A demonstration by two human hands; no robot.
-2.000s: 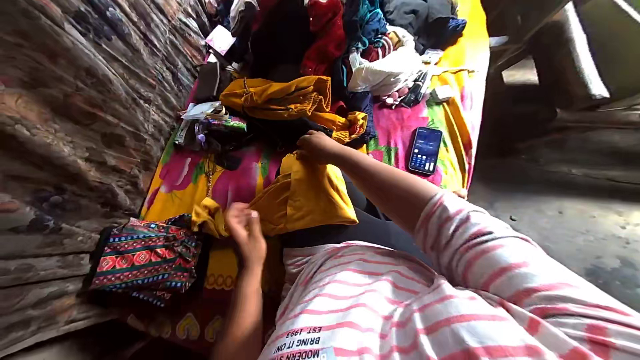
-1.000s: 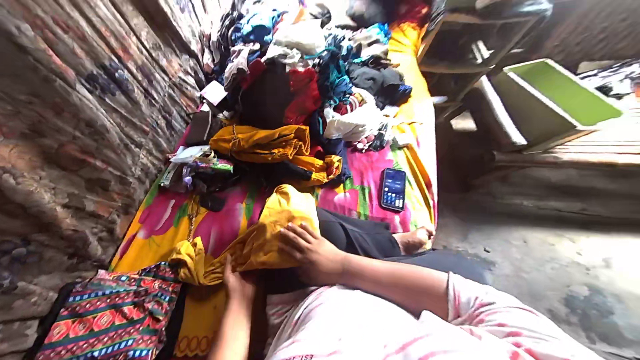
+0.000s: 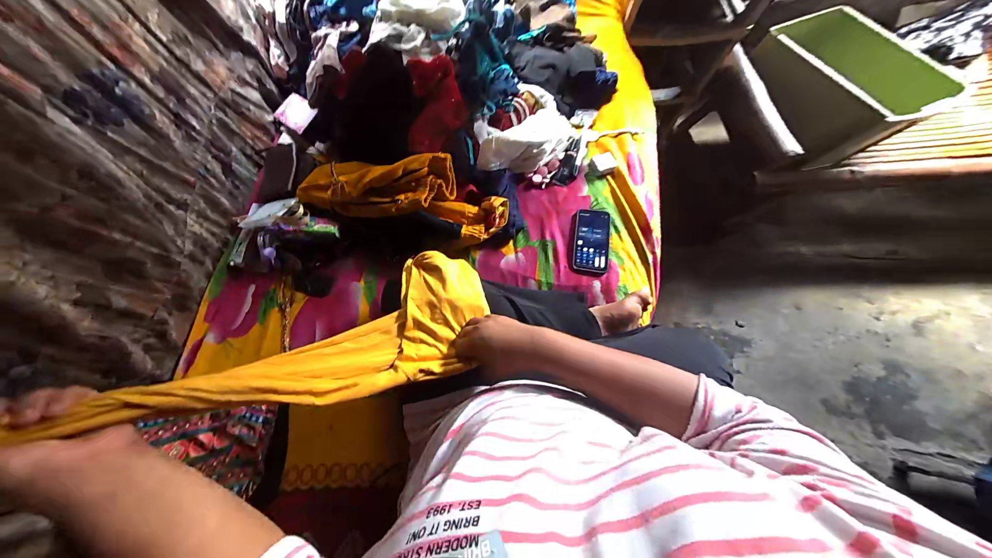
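A yellow cloth garment (image 3: 310, 364) is stretched across my lap toward the left edge of the view. My left hand (image 3: 58, 411) grips its long narrow end at the far left. Near my waist my right hand (image 3: 496, 345) is closed on the wider, bunched part, its fingertips partly hidden in the fabric. Beyond the garment lies a mustard-coloured folded garment (image 3: 380, 186) on the floral bedspread (image 3: 325, 302). Partly under my left arm is a patterned cloth (image 3: 209, 442).
A smartphone (image 3: 590, 242) lies on the bedspread at right. Behind is a large heap of clothes (image 3: 434, 93). Small packets (image 3: 271, 213) sit at left beside a hanging curtain (image 3: 124, 194). A green-topped box (image 3: 876, 62) stands at the upper right.
My left hand has moved far left, drawing out the end of the yellow garment, which was bunched near my lap. My right hand, spread on the cloth one second ago, is now closed on it.
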